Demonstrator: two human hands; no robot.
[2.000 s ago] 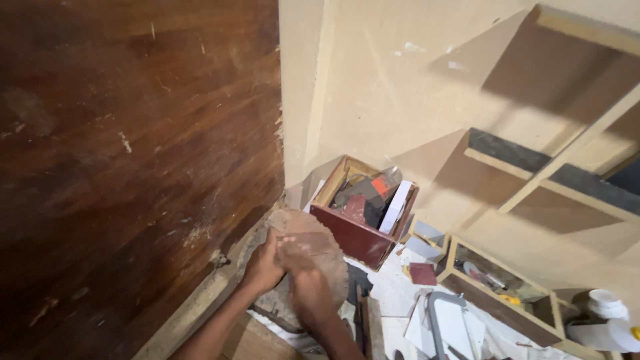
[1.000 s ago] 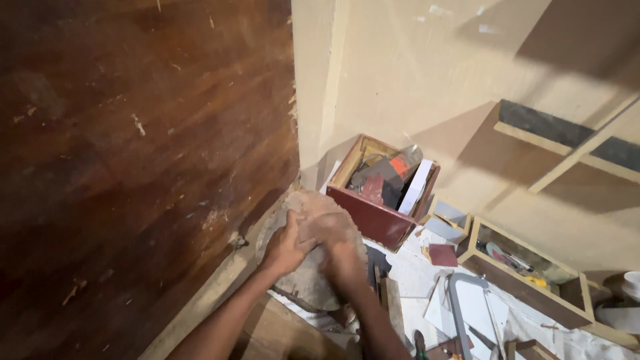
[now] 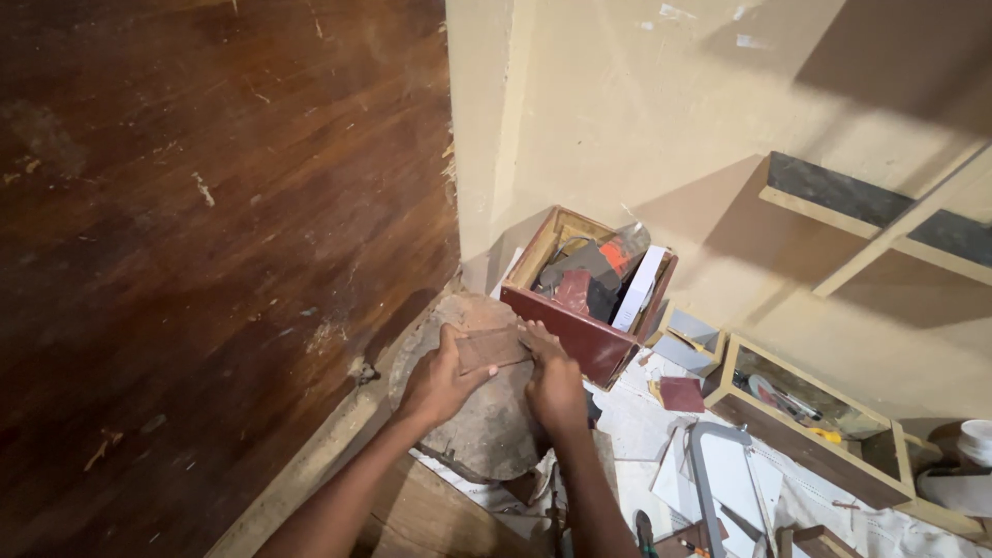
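A small flat piece of brown wood (image 3: 491, 349) lies over a round, worn block (image 3: 484, 422), its material unclear. My left hand (image 3: 442, 380) grips the piece's left end, thumb along the lower edge. At the right end is my right hand (image 3: 552, 372), its fingers over that end; whether it holds anything else is hidden. Just behind my right hand stands a dark red wooden box (image 3: 577, 341) with tools, a dark red scrap and a white box inside.
A brown wooden panel (image 3: 232, 232) rises at the left. To the right lie a hacksaw (image 3: 704, 480), a sandpaper-like red square (image 3: 682, 394), a small open box (image 3: 686, 353) and a long wooden tray (image 3: 814, 457) with tools. A shelf (image 3: 837, 194) projects from the wall.
My right hand, blurred over the block in both earlier frames, is now at the right end of the wood piece, which shows plainly between my hands.
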